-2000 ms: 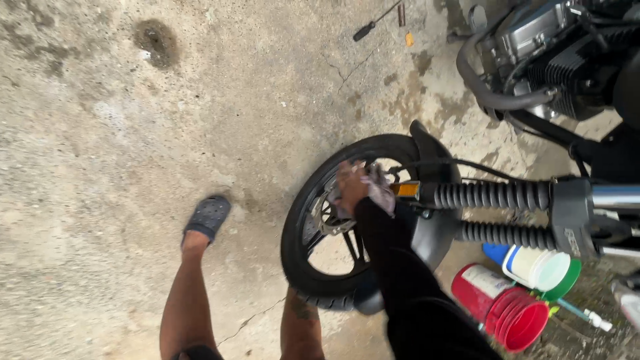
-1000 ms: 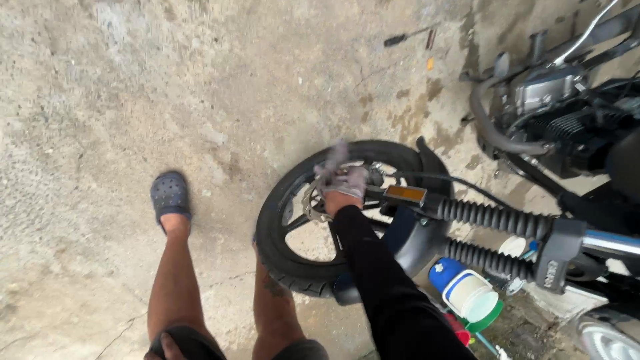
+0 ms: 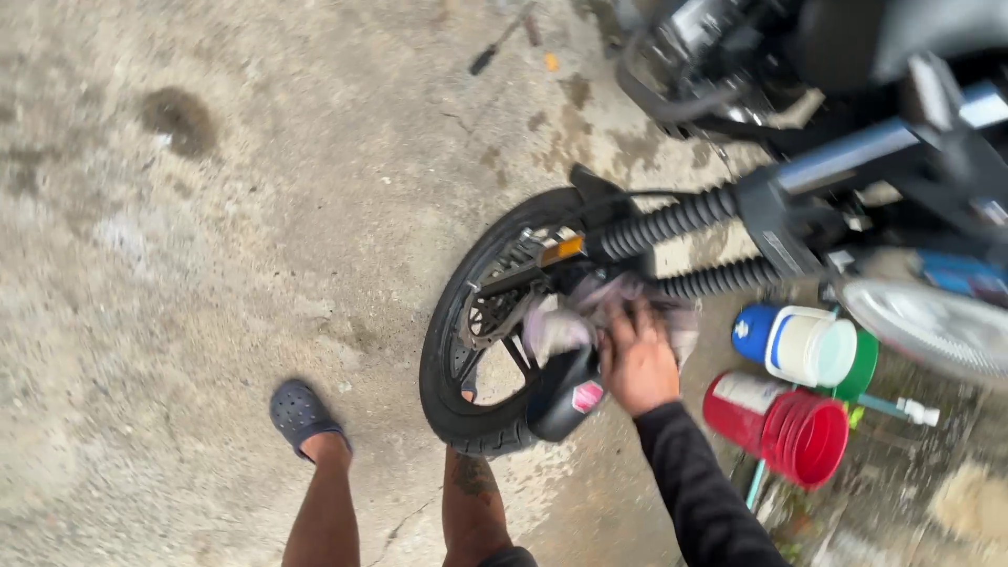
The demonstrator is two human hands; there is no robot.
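Observation:
My right hand (image 3: 642,358), in a black sleeve, lies palm down with bent fingers on a pale purple-grey cloth (image 3: 559,327), which is blurred and bunched. Hand and cloth are against the black front fender (image 3: 561,394) of a motorcycle, just below the ribbed fork boots (image 3: 669,224). Left of the cloth is the front wheel (image 3: 441,354), with its brake disc (image 3: 480,319) and an orange reflector (image 3: 561,250) on the fork leg. A pink sticker (image 3: 587,396) is on the fender. My left hand is out of view.
A red bucket (image 3: 732,405), a white pail (image 3: 795,346) with a blue container (image 3: 752,331), and a green bucket (image 3: 862,366) are at the right. A screwdriver (image 3: 484,59) lies on the concrete. The engine (image 3: 693,47) is at top right, and my clog-shod foot (image 3: 303,409) is at lower left.
My right hand and the cloth have moved from the wheel's hub area to the fender beside the fork. A hand showing by the knee one second ago is out of view.

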